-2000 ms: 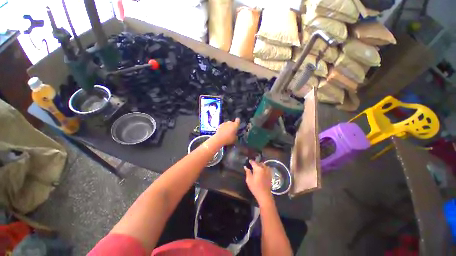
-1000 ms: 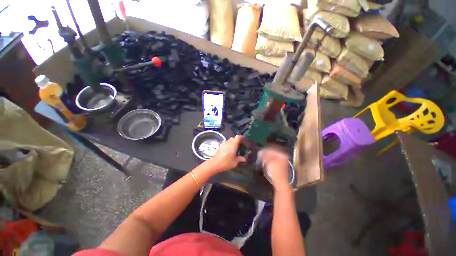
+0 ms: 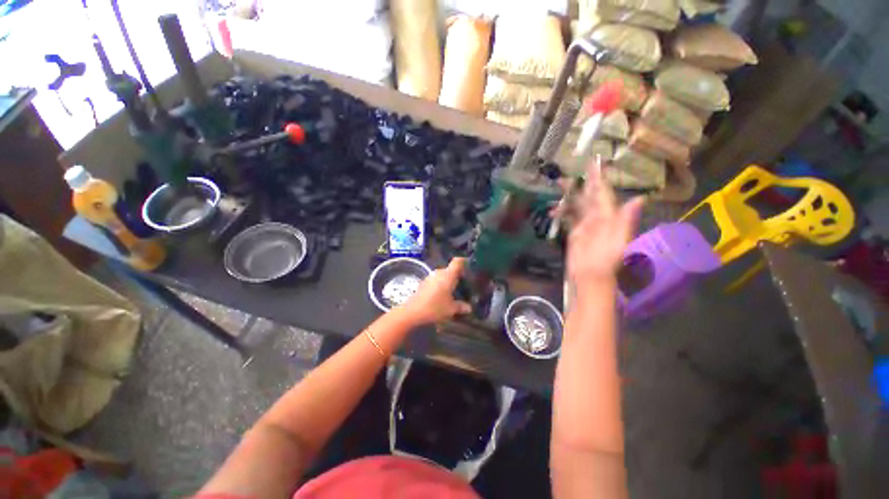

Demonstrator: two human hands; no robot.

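Observation:
The green hand press (image 3: 502, 229) stands at the table's right end, with a slanting metal bar and spring above. A white lever with a red knob (image 3: 604, 96) sticks up at its right. My left hand (image 3: 436, 295) is at the foot of the press; its fingertips are partly hidden and any part in them cannot be made out. My right hand (image 3: 597, 234) is raised right of the press, blurred, fingers apart, just below the knob. The left bowl (image 3: 400, 286) and right bowl (image 3: 533, 328) hold small silvery parts.
Black parts (image 3: 341, 146) are heaped across the table. A smartphone (image 3: 405, 218) stands behind the left bowl. An open sack (image 3: 444, 414) of black parts is below the edge. Two steel bowls, a bottle (image 3: 95, 200) and idle presses are left. Purple (image 3: 673, 268) and yellow stools are right.
My right hand has moved up and right from the right bowl to beside the press. The red-knobbed lever now shows upright. My left hand moved down to the press foot and stays there.

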